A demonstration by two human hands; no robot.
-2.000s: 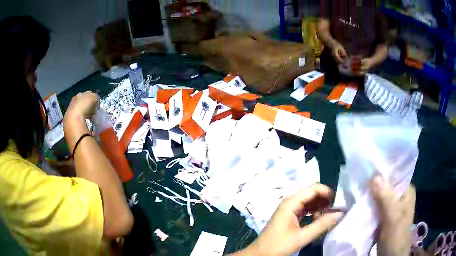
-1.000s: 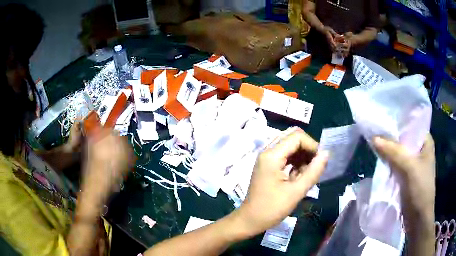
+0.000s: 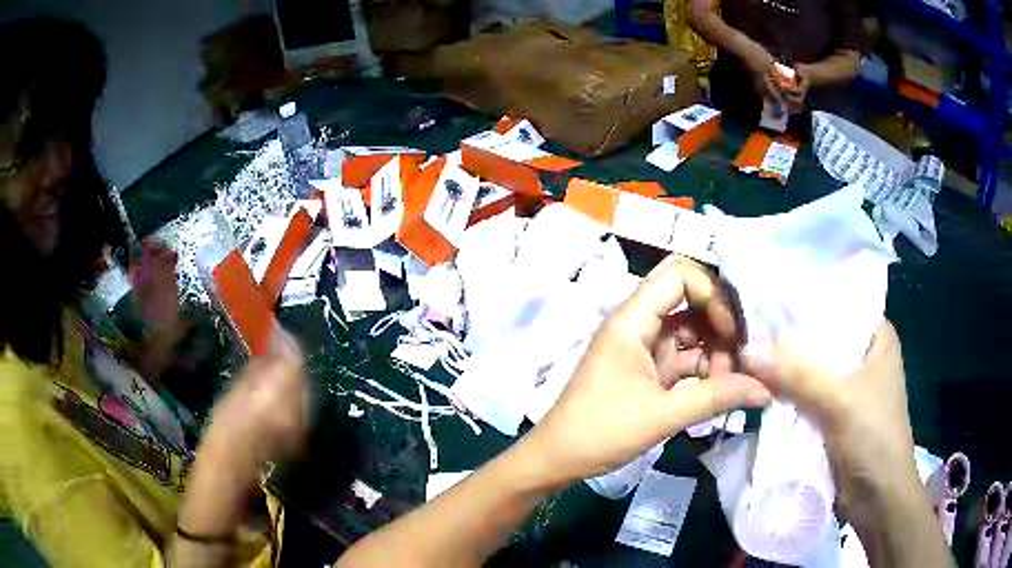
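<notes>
My right hand (image 3: 860, 416) grips a thin white bag (image 3: 810, 277) with a pale pink fan inside. The fan's round ringed head (image 3: 786, 516) shows through the lower end, and the bag's wide end points up. My left hand (image 3: 649, 372) is beside it, fingers curled and thumb tip close to the right hand's fingers. Whether it pinches anything is hidden. A small printed leaflet (image 3: 657, 510) lies on the dark green table below my hands. A heap of white wrapped units (image 3: 533, 300) lies left of my hands.
Orange-white boxes (image 3: 427, 205) lie behind the heap, with white cords (image 3: 416, 399) in front. Pink fans (image 3: 951, 483) are at the lower right. A person in yellow (image 3: 67, 466) at left handles an orange box (image 3: 242, 300); another (image 3: 782, 56) works across the table. A label strip (image 3: 866, 166) curls at the right.
The leaflet that my left hand held is no longer seen in it. My left hand has moved right to meet the bag, and the bag has shifted left. The person in yellow has raised an orange box.
</notes>
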